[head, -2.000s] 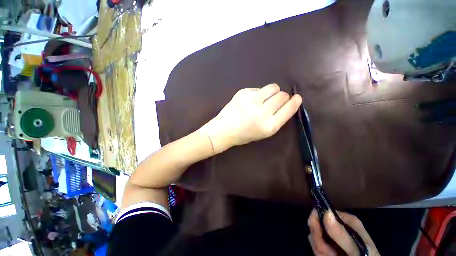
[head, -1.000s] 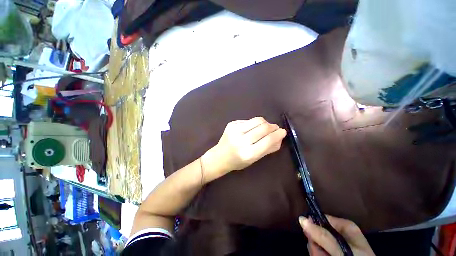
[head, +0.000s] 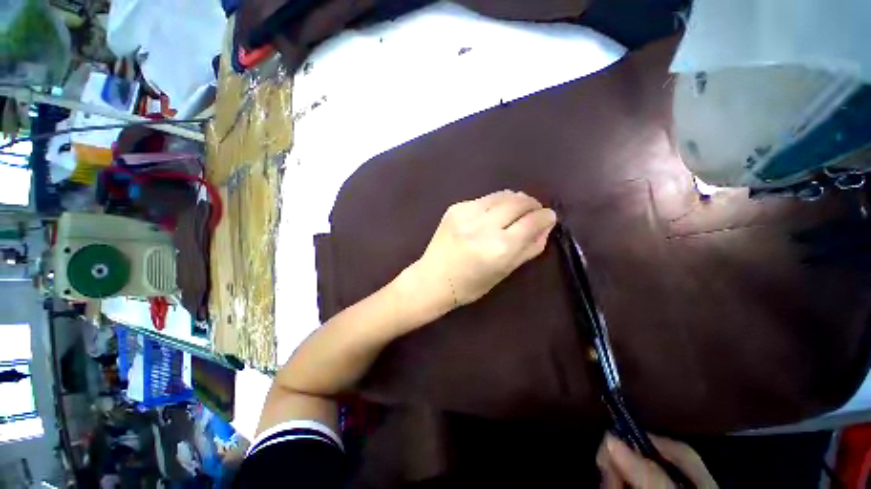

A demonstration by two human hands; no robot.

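A large dark brown garment panel (head: 458, 334) lies flat across the white table, with curved edges and stitch lines near the machine. My left hand (head: 492, 244) rests on the panel, its fingers pinched together at the cloth beside the tip of the scissors. My right hand (head: 654, 463), cut off by the bottom edge, holds the handles of long black scissors (head: 590, 329). The blades look closed or nearly closed and lie over the panel, tip pointing up. Whether the blades bite the cloth cannot be told.
The sewing machine head (head: 745, 124) stands upper right with a bright light below it. More dark cloth (head: 353, 24) lies at the top. A taped cardboard strip (head: 253, 191), a beige device with a green centre (head: 115, 256) and a blue basket (head: 158, 368) are at left.
Since one second ago, both hands and the scissors sit slightly further right in the view. The scissors keep nearly the same slant, and my left fingers stay near their tip.
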